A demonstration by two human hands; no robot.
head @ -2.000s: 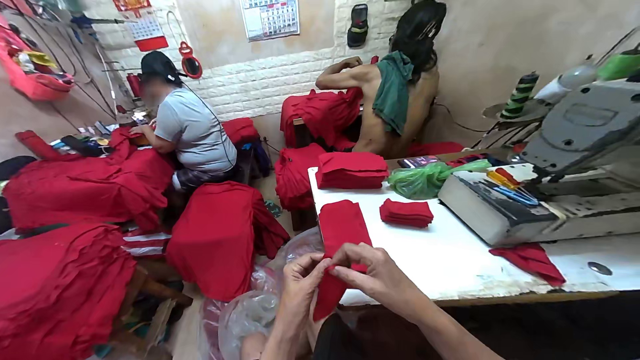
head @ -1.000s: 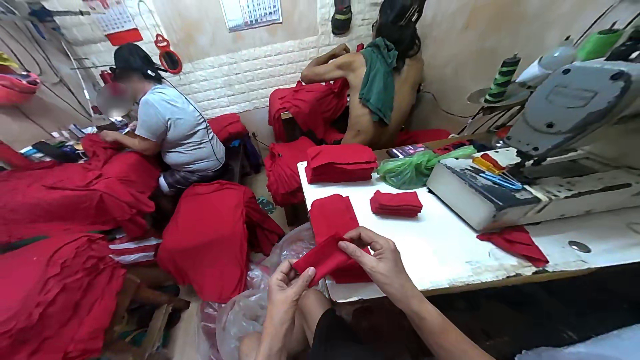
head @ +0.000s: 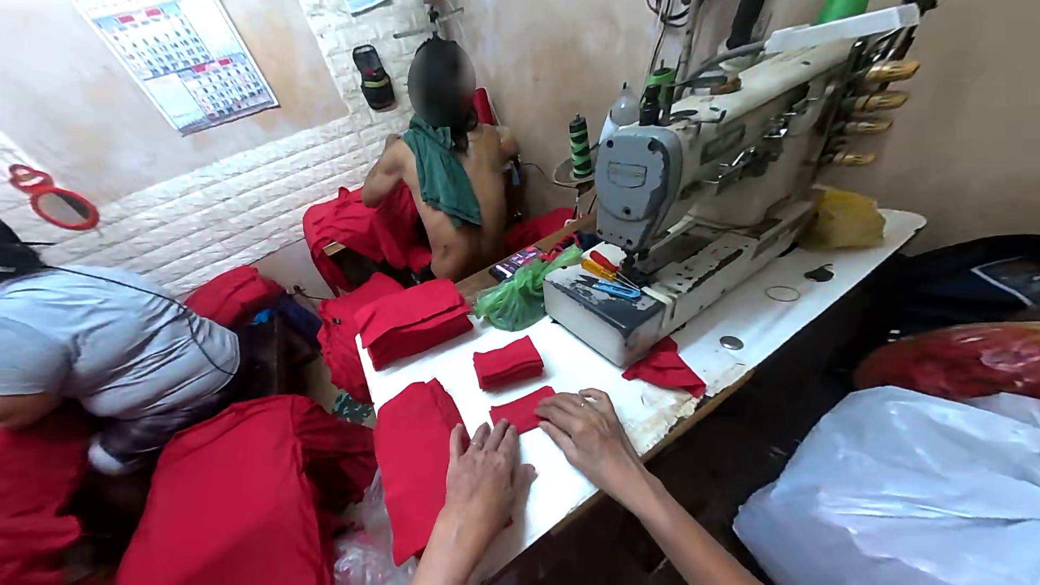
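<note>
A small red fabric piece [head: 521,409] lies flat on the white sewing table [head: 573,471]. My right hand [head: 587,431] rests its fingertips on the piece's right end, fingers slightly bent. My left hand [head: 487,475] is spread palm down, its fingertips by the piece's lower left edge; whether they press on it I cannot tell. Left of my left hand, a larger red cloth stack [head: 414,463] hangs partly over the table edge. A small stack of folded red pieces [head: 508,363] sits just beyond the flat piece, and a thicker folded red stack [head: 413,321] is at the far left corner.
An industrial sewing machine [head: 691,195] stands at the right, with thread snips [head: 611,288] on its bed. A green plastic bag [head: 524,292] is beside it. Two people sit beyond, one bare-backed [head: 467,195], one in a grey shirt [head: 122,333]. Red cloth [head: 236,487] is heaped at left.
The small red piece, held up between my hands a second ago, now lies on the table near the small stack. My hands have come down over the table. The view has swung right.
</note>
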